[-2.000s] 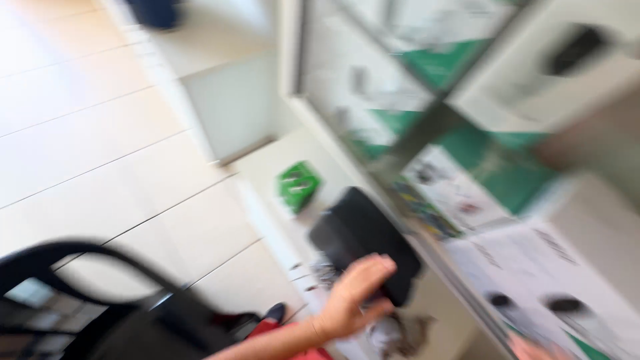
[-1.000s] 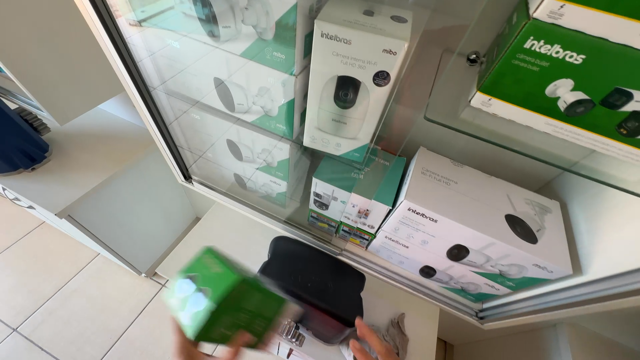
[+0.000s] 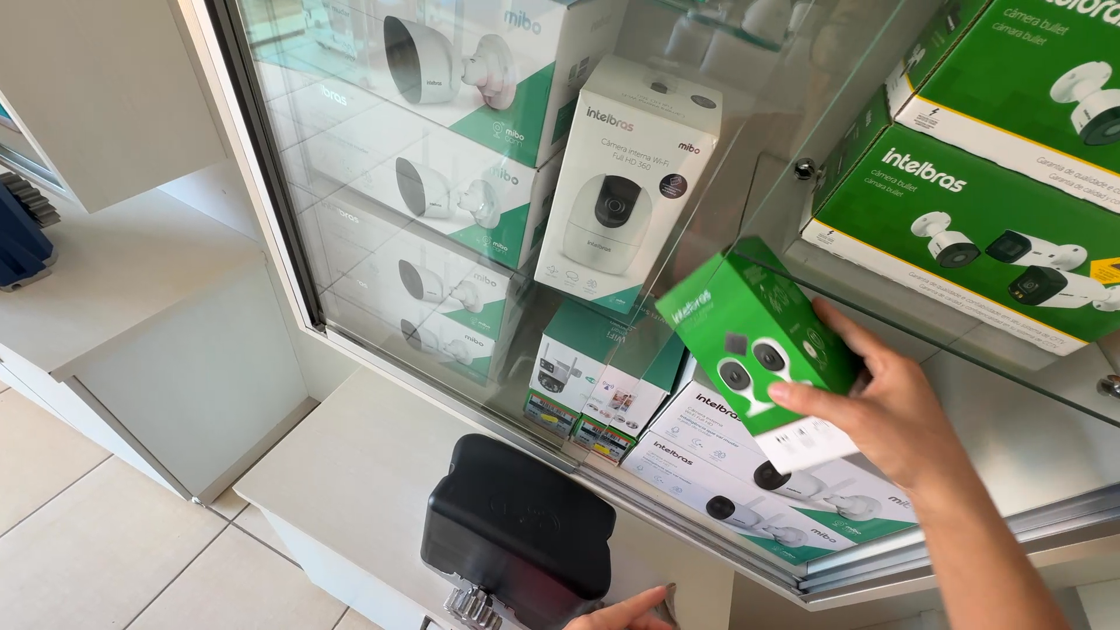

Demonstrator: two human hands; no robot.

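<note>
My right hand (image 3: 884, 402) grips a small green and white Intelbras camera box (image 3: 757, 341), tilted, in the opening of a glass display cabinet. White camera boxes (image 3: 752, 490) lie on the cabinet floor below and behind it. Only part of my left hand (image 3: 626, 610) shows at the bottom edge, one finger extended, beside a black plastic housing with a metal gear (image 3: 525, 525) on the ledge; whether it holds something cannot be seen. A white indoor camera box (image 3: 626, 184) stands upright behind the glass, above smaller green and white boxes (image 3: 604, 376).
Stacked bullet camera boxes (image 3: 437, 175) stand behind the glass at left. Larger green boxes (image 3: 962, 236) rest on a glass shelf (image 3: 989, 350) at right. The cabinet's metal track (image 3: 962, 542) runs along the front. A blue object (image 3: 22, 236) sits on the left counter (image 3: 114, 271).
The green box has moved from low over the ledge, left of the black housing, up and right to the cabinet opening. Two seconds ago a green item lay on the ledge.
</note>
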